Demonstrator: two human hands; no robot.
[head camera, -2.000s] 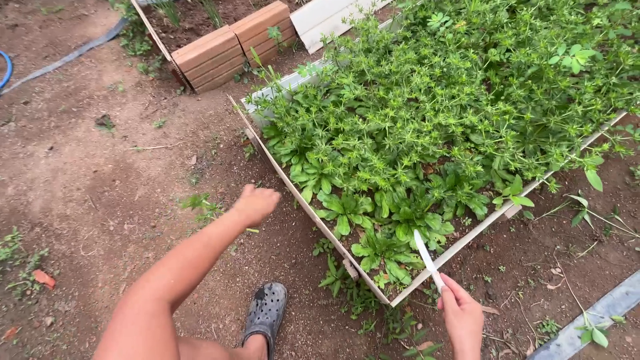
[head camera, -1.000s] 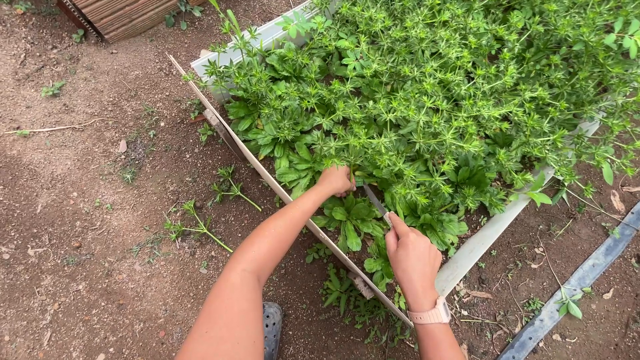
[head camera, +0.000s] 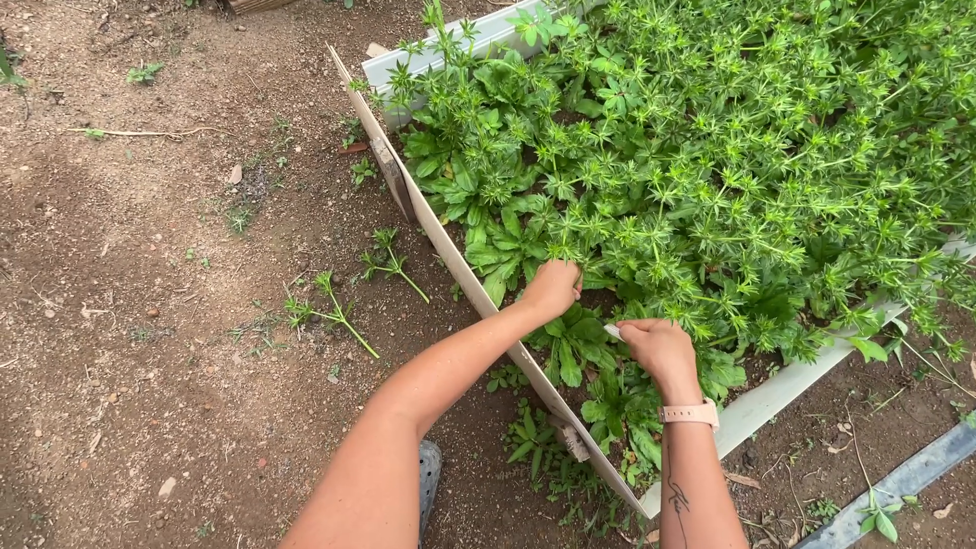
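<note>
My left hand (head camera: 555, 288) is closed among the culantro plants (head camera: 686, 183) near the bed's left edge; it seems to pinch a stem, mostly hidden by the fingers. To its lower right, my right hand (head camera: 657, 347) grips a knife (head camera: 613, 331) by its pale handle. The blade is hidden or too hard to make out. Leafy rosettes (head camera: 572, 347) grow just below both hands. Two cut green stalks (head camera: 343, 316) with spiky tops lie on the soil outside the bed.
Thin pale boards (head camera: 450, 248) edge the bed on the left and a white panel (head camera: 785, 404) at the lower right. A white plastic plank (head camera: 488, 34) borders the top. A grey flat hose (head camera: 892, 488) crosses the lower right corner. My grey clog (head camera: 428, 480) stands on bare soil.
Two seconds ago my left hand was outside the bed and the knife blade showed over the corner plants. Both hands are now among the plants. The view has shifted.
</note>
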